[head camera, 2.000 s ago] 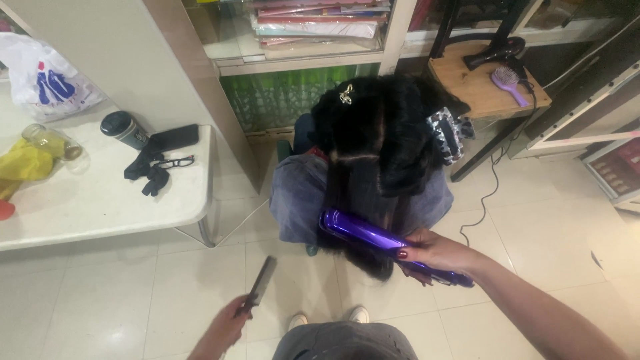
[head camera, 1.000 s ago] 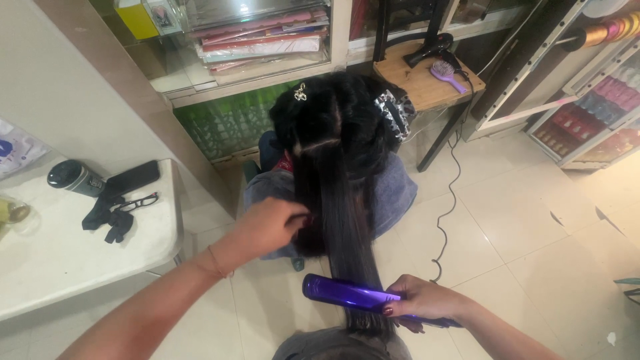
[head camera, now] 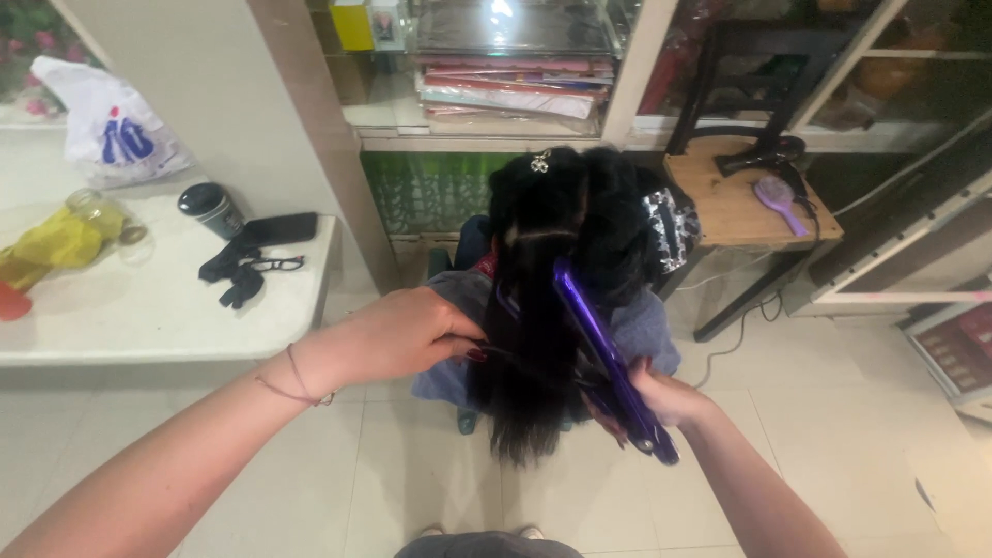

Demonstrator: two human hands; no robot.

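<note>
A seated person's long dark hair (head camera: pixel 535 310) hangs down over a grey-blue towel (head camera: pixel 647 341) on the shoulders. My right hand (head camera: pixel 647 399) holds a purple hair straightener (head camera: pixel 593 325), its plates beside the hair at the back of the head. At the left edge of the hair, my left hand (head camera: pixel 422 333) has thumb and fingertips pinched together; a thin dark line runs from them into the hair, and whether it is a comb or a strand I cannot tell. A small metallic hair clip (head camera: pixel 540 161) sits on top, and a patterned claw clip (head camera: pixel 665 231) on the right side.
A wooden chair (head camera: pixel 721 201) at right bears a black hair dryer (head camera: pixel 759 155) and a purple hairbrush (head camera: pixel 779 203); a cord trails to the floor. On the white table (head camera: pixel 178 318) at left are a tumbler (head camera: pixel 211 209), a phone (head camera: pixel 283 228), glasses (head camera: pixel 279 264) and a plastic bag (head camera: pixel 116 128). A glass-fronted cabinet stands behind.
The straightener has moved from the lower ends of the hair up beside the head and now tilts more steeply. A comb showed in my left hand in the oldest frame.
</note>
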